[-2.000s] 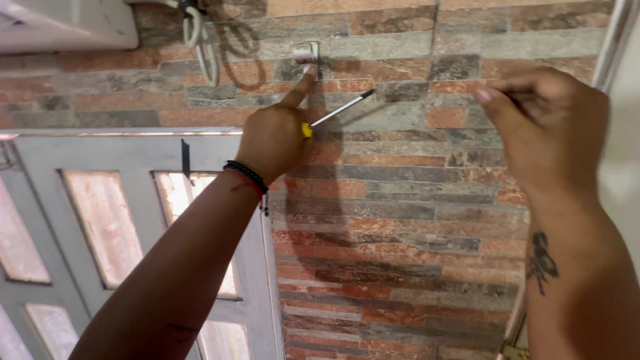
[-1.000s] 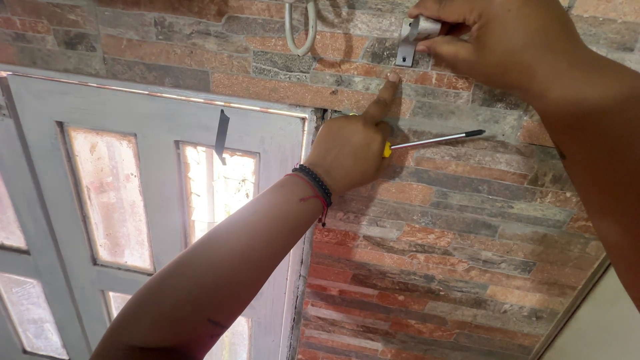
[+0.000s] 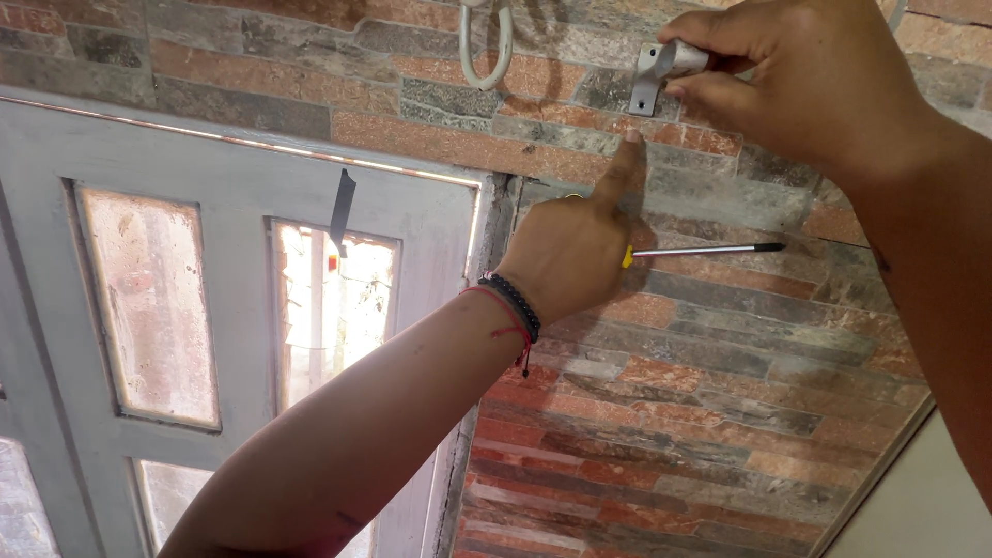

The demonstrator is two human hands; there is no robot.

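Note:
My left hand (image 3: 577, 248) is closed around the yellow handle of a screwdriver (image 3: 697, 251), whose shank and dark tip point right along the wall. Its index finger is stretched up and its tip rests at the stone-look wall (image 3: 721, 341), just below a metal bracket. My right hand (image 3: 783, 77) comes in from the upper right and pinches the round socket of that metal bracket (image 3: 645, 81) between thumb and fingers. The bracket's flat plate, with two screw holes, lies at the wall; whether it is fixed there I cannot tell.
To the left stands a grey panelled door (image 3: 240, 256) with bright glass panes and a strip of dark tape (image 3: 342, 209). Above the door frame hangs a looped light-coloured cable (image 3: 486, 77). A pale surface (image 3: 907, 496) borders the wall at the lower right.
My right hand, apart from the bracket two seconds ago, has come to it and taken hold of its socket. My left hand still points below the bracket. The view has shifted.

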